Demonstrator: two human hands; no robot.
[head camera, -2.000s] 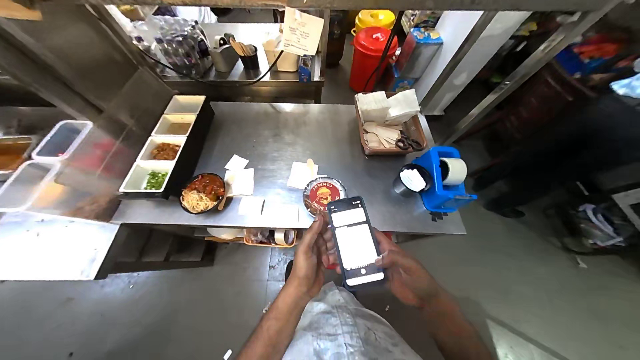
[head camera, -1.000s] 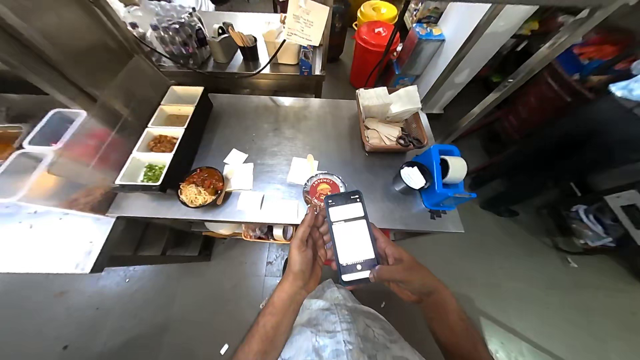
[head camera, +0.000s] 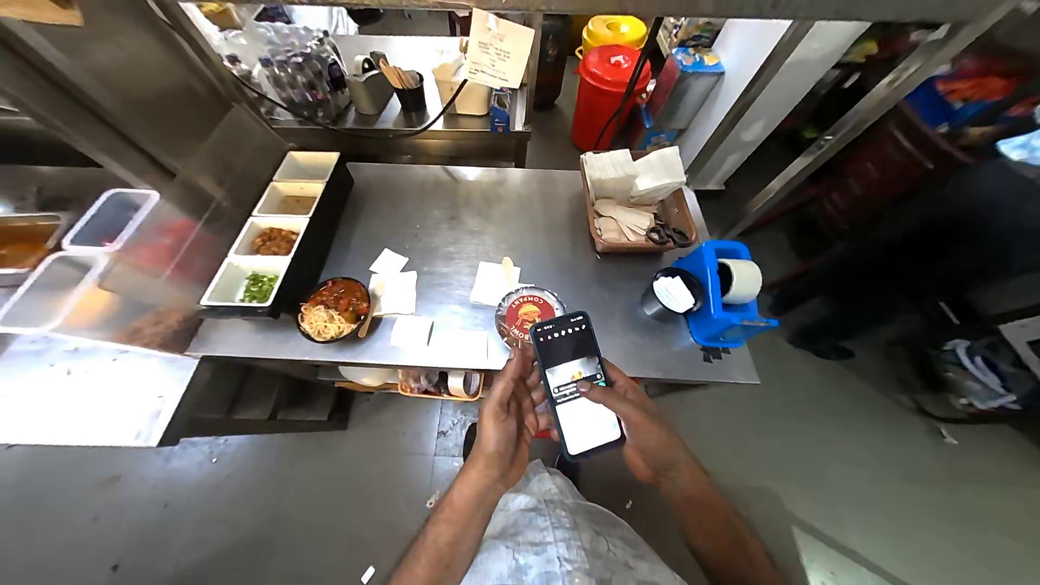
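Observation:
A smartphone (head camera: 591, 426) with a lit screen is held over the front edge of the steel table (head camera: 439, 211). My left hand (head camera: 505, 414) supports it along its left side, fingers partly behind it. My right hand (head camera: 646, 422) holds its right side, the thumb on the screen. Just behind the phone sits a round lidded bowl (head camera: 520, 305) with a red printed label, partly covered by the phone. Paper napkins (head camera: 489, 284) and a wooden spoon (head camera: 508, 268) lie beside it. Further left stands a black bowl of noodles and red sauce (head camera: 333, 309), with a wooden spoon leaning at its right.
A black rack of white food tubs (head camera: 244, 281) lines the table's left side. At right are a brown basket (head camera: 601, 244) with napkins, wooden cutlery and scissors, a black cup (head camera: 654, 305) and a blue tape dispenser (head camera: 707, 321). A person's dark-clothed legs (head camera: 845, 276) are at far right.
The phone's screen shows a different picture, with a dark upper part. My right thumb has moved up onto the middle of the screen. The bowls and napkins have stayed put.

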